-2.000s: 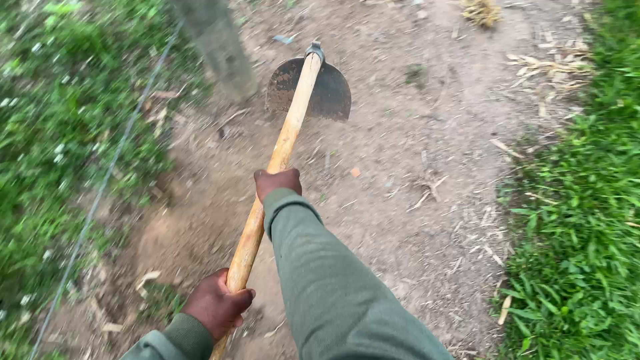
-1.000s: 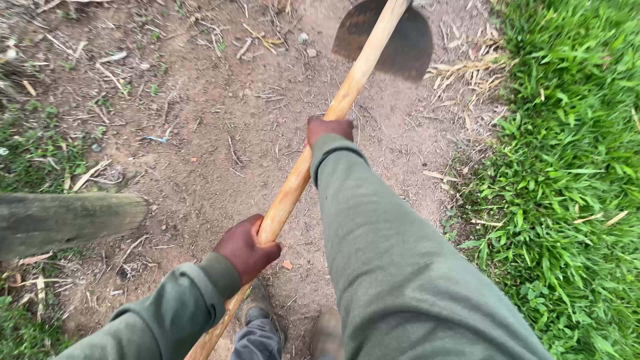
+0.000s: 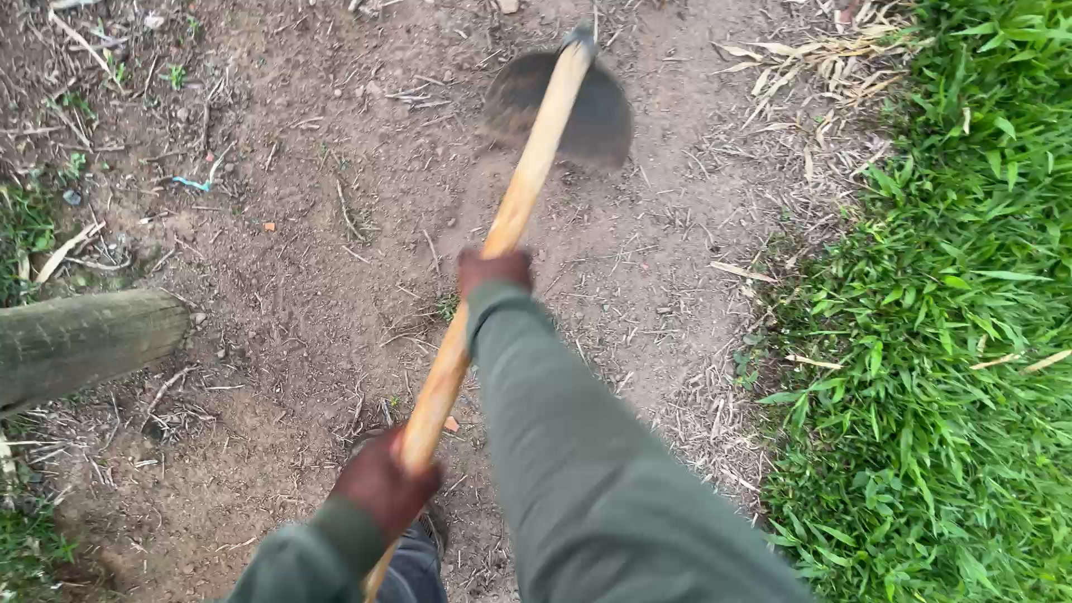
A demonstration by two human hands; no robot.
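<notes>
My left hand (image 3: 387,484) is closed around the lower part of a hoe's pale wooden handle (image 3: 528,180), near the bottom of the view. Farther up, my right hand (image 3: 494,272) grips the same handle at about its middle. The hoe's wide rounded metal blade (image 3: 596,117) is at the top centre, close over bare soil and slightly blurred. Whether its edge touches the ground I cannot tell. Green sleeves cover both arms, and the handle's lower end is partly hidden by the left one.
A wooden post (image 3: 92,339) stands at the left. Dense green grass (image 3: 946,377) borders the dirt path (image 3: 293,293) on the right, with dry leaves (image 3: 829,71) at the upper right. A trousered leg (image 3: 414,569) and part of a shoe show below.
Since a second ago the hoe's blade has shifted left relative to the grass edge, and the handle stands steeper. Both hands have kept hold of it. The view has moved markedly since two seconds ago.
</notes>
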